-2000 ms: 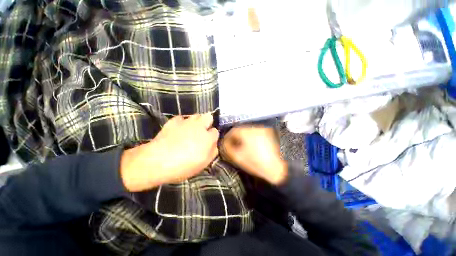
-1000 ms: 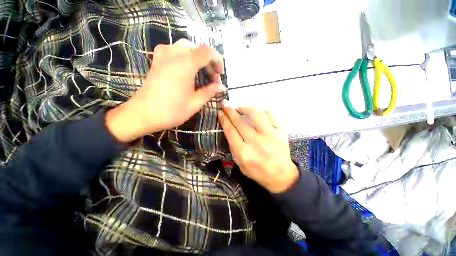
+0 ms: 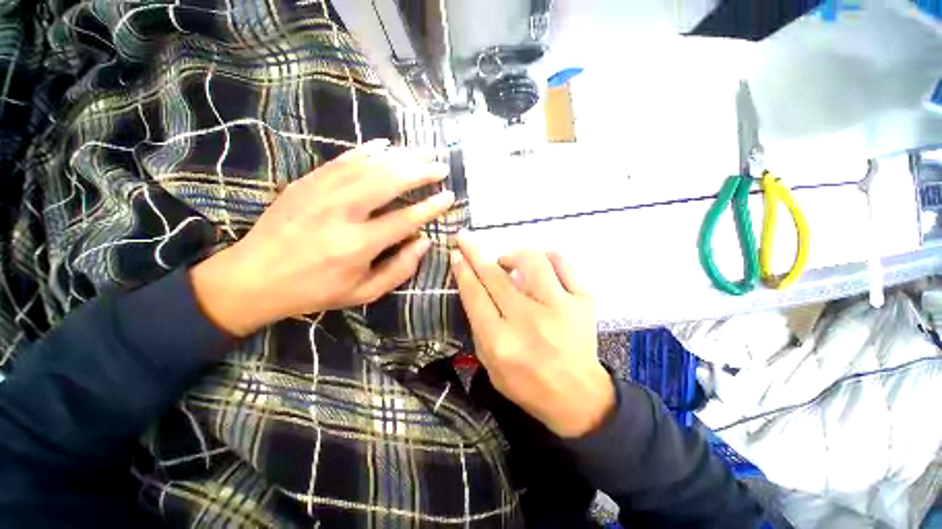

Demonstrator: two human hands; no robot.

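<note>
The plaid fabric point(image 3: 258, 124), black with cream and yellow checks, lies in folds over the left of the table and down onto my lap. Its right edge runs up to the needle area point(image 3: 449, 109) of the sewing machine. My left hand point(image 3: 331, 232) lies on the fabric with fingers spread toward that edge, just below the foot. My right hand point(image 3: 532, 331) holds the fabric edge at its fingertips, close to the left fingers. Thread snips point(image 3: 756, 207) with green and yellow handles lie on the white table to the right.
The white machine table point(image 3: 640, 248) reaches right, its front edge curving. A small orange-tan piece point(image 3: 560, 114) sits right of the foot. Below the table at right are a blue crate point(image 3: 663, 362) and a white cloth pile point(image 3: 837, 403).
The view has shifted so the machine head shows more. My left hand has gone from raised, curled fingers at the edge to lying flatter on the fabric. My right hand stays at the edge.
</note>
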